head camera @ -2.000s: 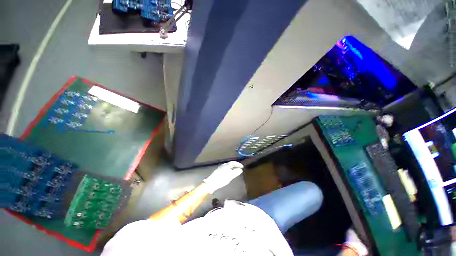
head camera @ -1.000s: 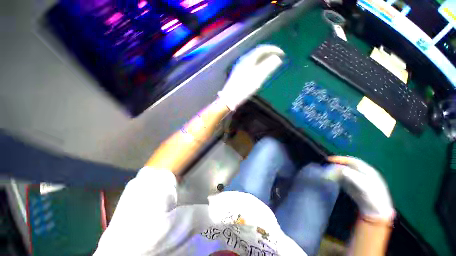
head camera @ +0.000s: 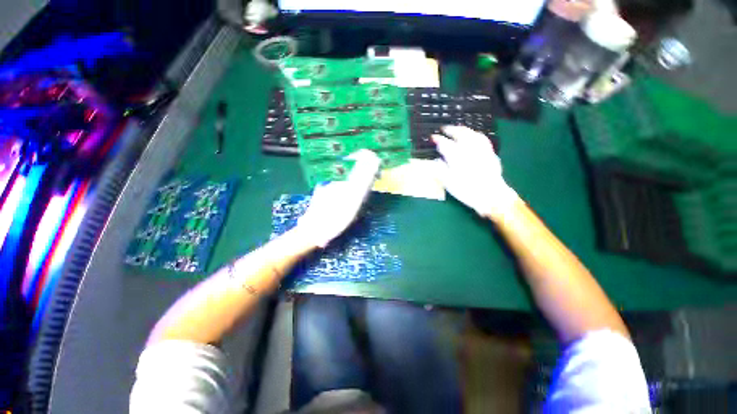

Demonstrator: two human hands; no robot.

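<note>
A green circuit board (head camera: 351, 121) is held tilted up over the keyboard (head camera: 448, 113). My left hand (head camera: 339, 198), in a white glove, grips it at its lower edge. My right hand (head camera: 473, 170), also in a white glove, has its fingers apart over the right part of the keyboard and holds nothing visible. A blue circuit board (head camera: 355, 259) lies flat mid-desk, partly under my left forearm. Another blue circuit board (head camera: 179, 226) lies at the desk's left edge. A paper note (head camera: 420, 179) lies below the keyboard between my hands.
The monitor (head camera: 412, 8) stands at the back. Clear bottles (head camera: 558, 57) stand right of it. Green boards (head camera: 711, 186) are in a black slotted tray (head camera: 642, 214) at right. A pen (head camera: 221, 127) and a tape roll (head camera: 276, 51) lie at left. The inspection machine (head camera: 48, 202) is far left.
The view has swung to face the desk. A green board is now in my left hand. My right hand has moved from near my knee to over the keyboard.
</note>
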